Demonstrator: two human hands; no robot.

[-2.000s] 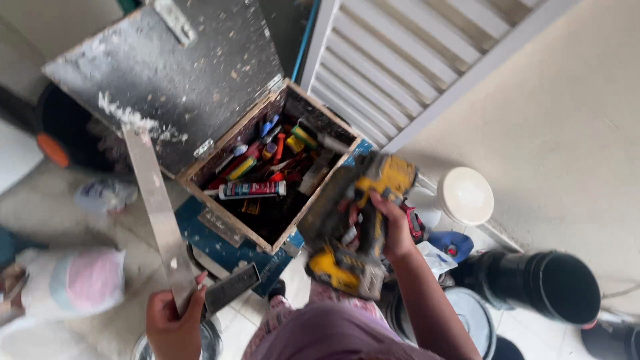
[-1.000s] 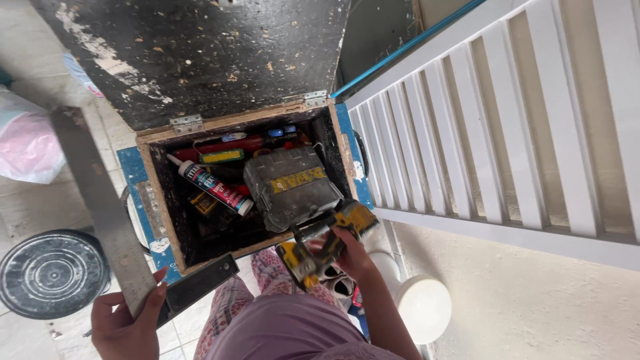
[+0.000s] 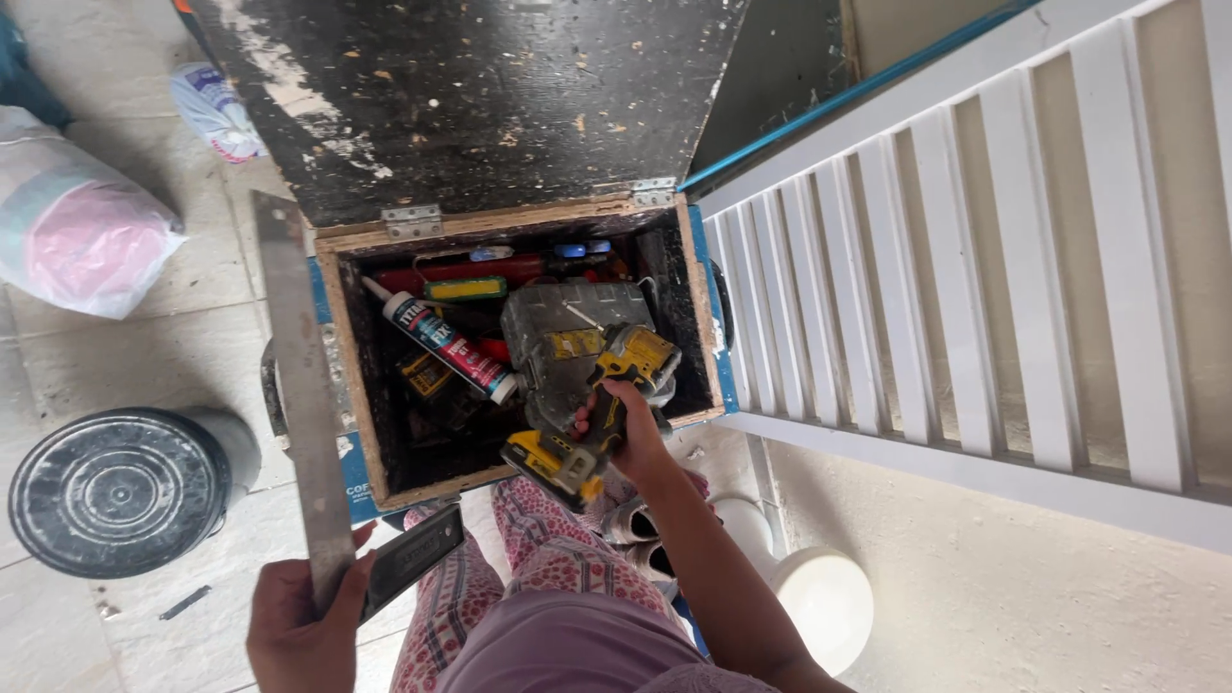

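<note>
My left hand (image 3: pixel 313 611) grips a metal try square (image 3: pixel 303 385) near its corner, the long blade pointing up and the black stock to the right. My right hand (image 3: pixel 621 428) holds a yellow and black cordless drill or driver (image 3: pixel 606 414) by its handle, over the front right of an open wooden toolbox (image 3: pixel 361 404). Inside the box lie a scuffed grey plastic case (image 3: pixel 539 327), a sealant cartridge (image 3: pixel 448 346) with its nozzle to the upper left, a yellow-green tool (image 3: pixel 465 289) and a black and yellow tool (image 3: pixel 428 375), partly in shadow.
The box's black paint-flecked lid (image 3: pixel 500 96) stands open at the back. White slatted panel (image 3: pixel 943 289) leans on the right. Black-lidded bucket (image 3: pixel 120 491) and plastic bags (image 3: pixel 91 221) are on the left floor; white round lid (image 3: pixel 823 606) lies lower right.
The grey case, held beside the drill two seconds ago, now lies in the box. My right hand has moved the drill over the box. The view has shifted a lot.
</note>
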